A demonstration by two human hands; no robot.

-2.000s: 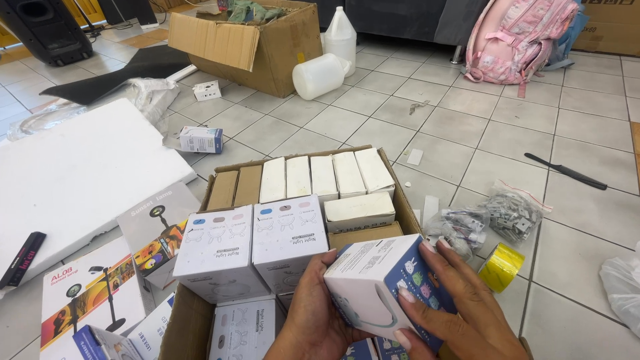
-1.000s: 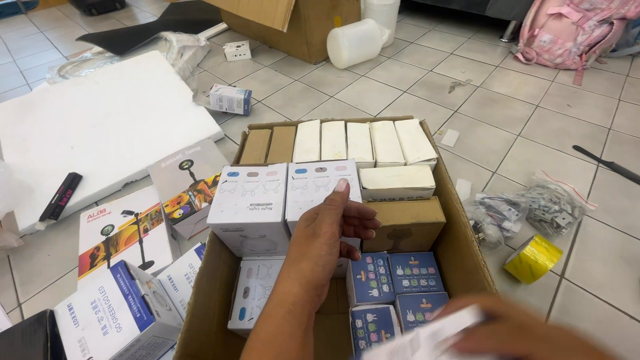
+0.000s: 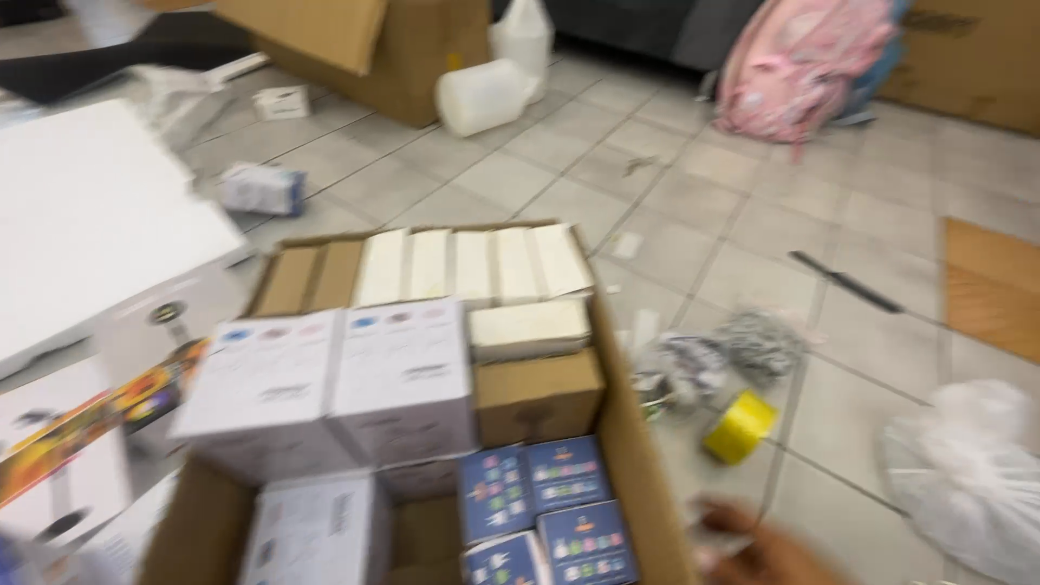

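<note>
An open cardboard carton (image 3: 642, 455) holds packed boxes. Two large white printed boxes (image 3: 398, 374) stand at its middle left, with another white box (image 3: 313, 528) lower down in front of them. Several small blue boxes with coloured pictures (image 3: 585, 540) sit at the near right inside. Slim white boxes (image 3: 471, 264) and brown boxes (image 3: 540, 390) fill the far end and right side. My right hand (image 3: 756, 544), blurred and cut by the bottom edge, is just outside the carton's right wall; whether it holds anything is unclear. My left hand is out of view.
Right of the carton lie a roll of yellow tape (image 3: 741, 426), plastic bags of small parts (image 3: 760, 345), a black knife-like tool (image 3: 845, 280) and a white plastic bag (image 3: 975, 479). A white foam sheet (image 3: 89, 219) and printed boxes (image 3: 65, 455) lie left. White plastic jugs (image 3: 483, 96) stand and lie beyond.
My left hand, over the white boxes a second ago, has left the view. My right hand has moved to outside the carton's right wall. The view has shifted and is blurred.
</note>
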